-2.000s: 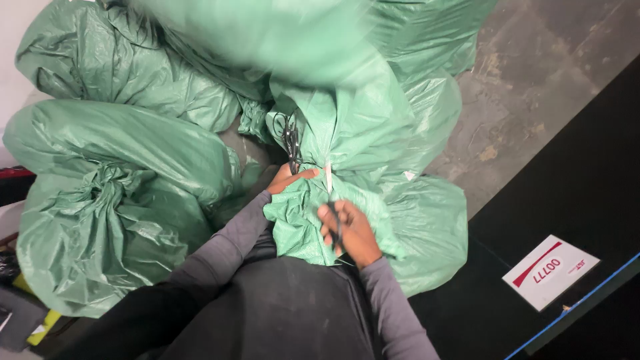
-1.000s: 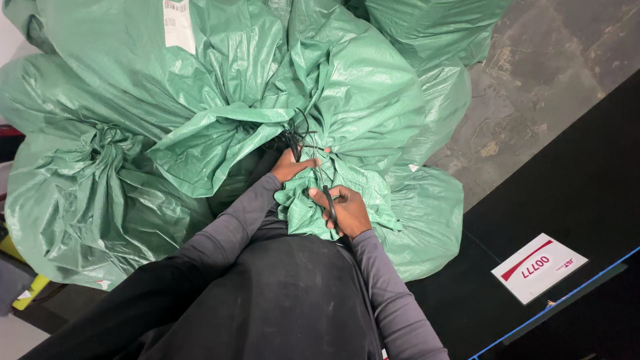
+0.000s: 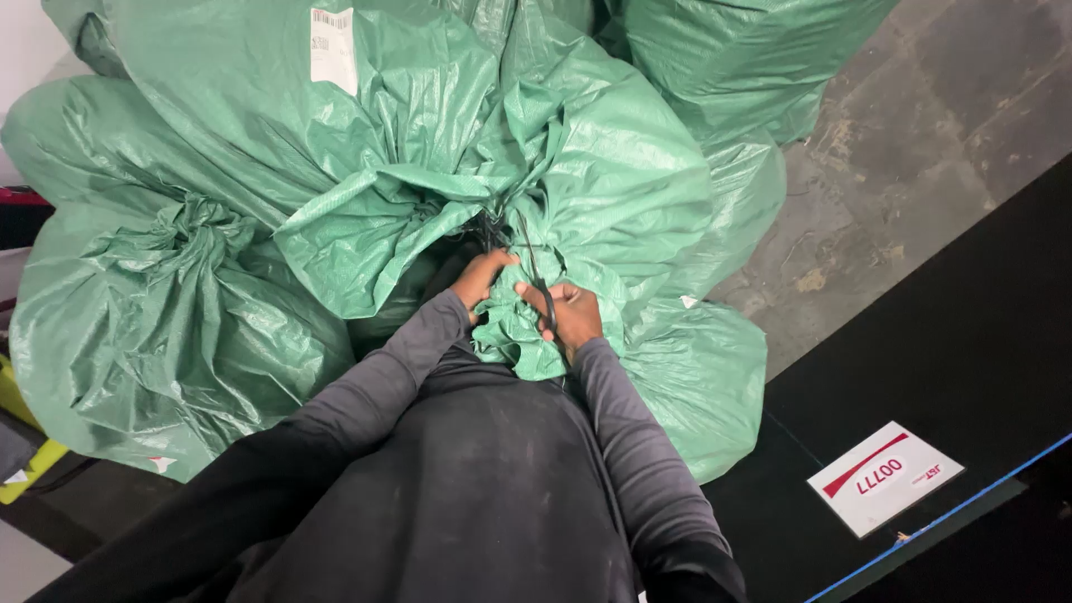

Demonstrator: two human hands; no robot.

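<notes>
My left hand grips the gathered neck of a green woven plastic sack, close to a bunch of dark ties. My right hand holds a pair of black-handled scissors, whose blades point up at the sack's neck beside the left hand. The crumpled green mouth of the sack hangs below and between both hands. Just left of the hands lies the open-looking gathered end of another green sack. Whether the blades touch a tie cannot be told.
More full green sacks crowd the left, top and right; one bears a white printed label. Grey stone-like floor shows at the upper right. A white card with red print lies on a black surface with a blue edge.
A green sack blurred in motion at the top two seconds ago now rests at upper left, its gathered end beside my left hand. Both hands stay at the sack neck, scissors still in the right.
</notes>
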